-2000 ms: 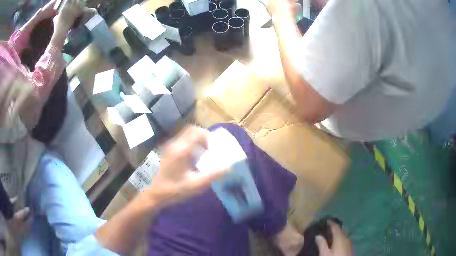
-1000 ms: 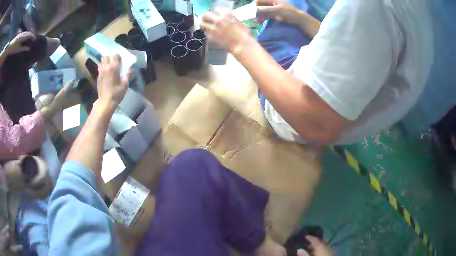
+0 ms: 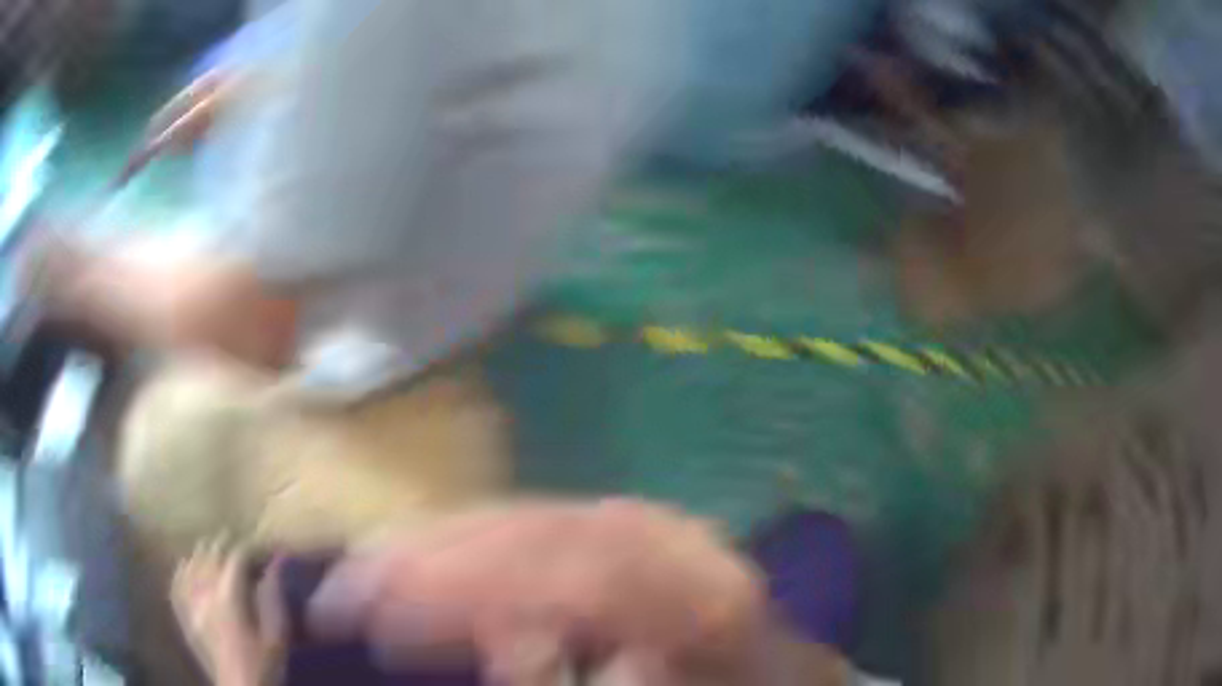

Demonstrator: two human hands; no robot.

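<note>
The whole view is badly blurred. A large hand, apparently my right hand [image 3: 563, 590], crosses the bottom middle close to the camera, over purple cloth [image 3: 811, 570]. A smaller hand, apparently my left hand [image 3: 221, 616], shows at the lower left beside the purple cloth, fingers upward. I cannot make out any object in either hand. The brown cardboard sheet [image 3: 362, 449] lies beyond them. Pale blurred shapes that may be small cartons [image 3: 54, 536] run along the left edge.
A person in a light grey shirt [image 3: 402, 161] fills the upper left, with a forearm reaching left. Yellow and black floor tape [image 3: 751, 345] crosses the green floor [image 3: 643, 429]. A blurred brown striped shape [image 3: 1099, 563] stands at the lower right.
The view has swung right. The carton group has moved to the left edge or out of view. My left hand is away from the cartons; my right hand appears larger and nearer.
</note>
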